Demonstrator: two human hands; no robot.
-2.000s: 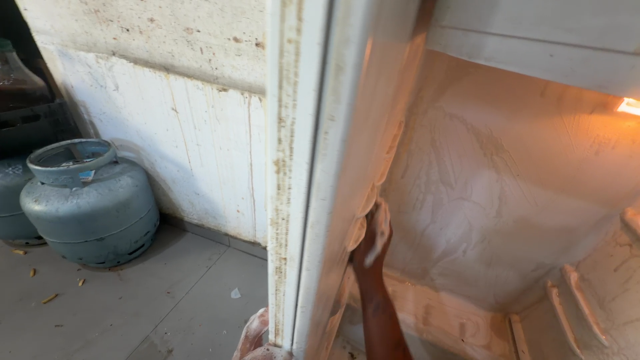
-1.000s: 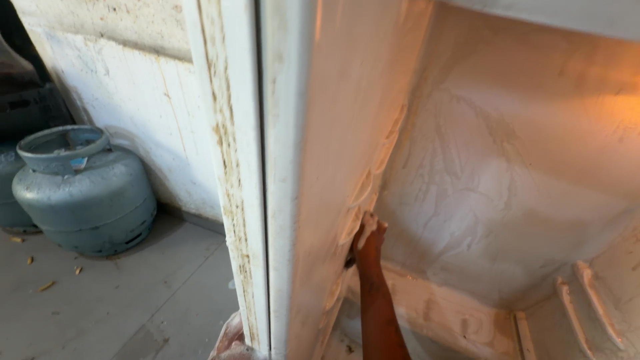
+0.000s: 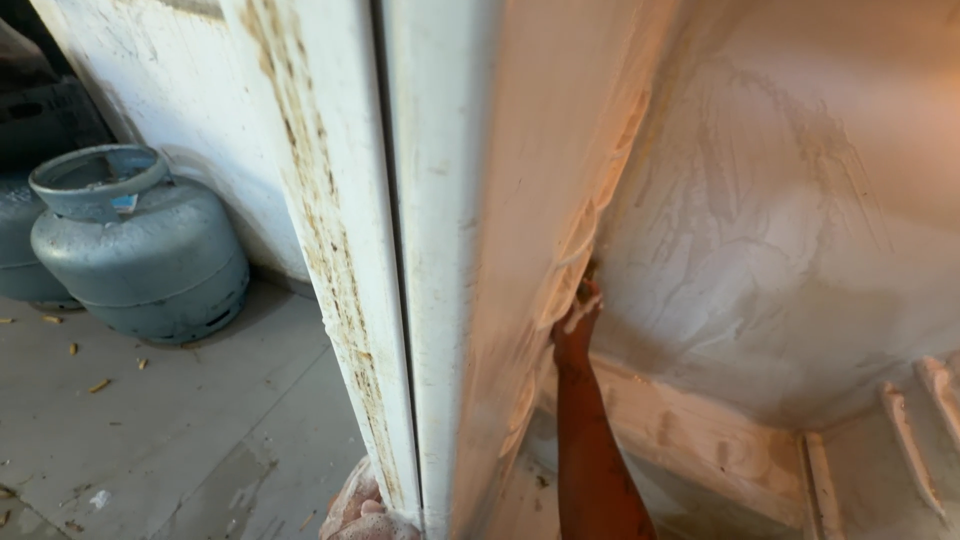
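Note:
A refrigerator's white side edge (image 3: pixel 442 225) runs down the middle of the view, with brown grime along its stained outer strip (image 3: pixel 322 217). Low at that edge, my left hand (image 3: pixel 367 510), coated in suds, is wrapped against the outer strip; whether anything is in it cannot be told. My right hand (image 3: pixel 583 307), with foam on it, reaches inside against the ridged inner side wall (image 3: pixel 574 255). Its fingers are partly hidden, and something dark at them is too unclear to name. Soapy streaks mark the refrigerator's back wall (image 3: pixel 750 210).
Inside, a raised step (image 3: pixel 697 435) crosses the bottom and shelf ridges (image 3: pixel 911 442) stand at the right. Outside on the left, a gas cylinder (image 3: pixel 150 262) stands by the white wall (image 3: pixel 195 105), with another partly behind it. Small yellowish bits and wet patches mark the tiled floor (image 3: pixel 187 420).
My right hand has shifted along the ridged inner wall. My left hand remains low at the outer edge. The view has moved closer to the edge.

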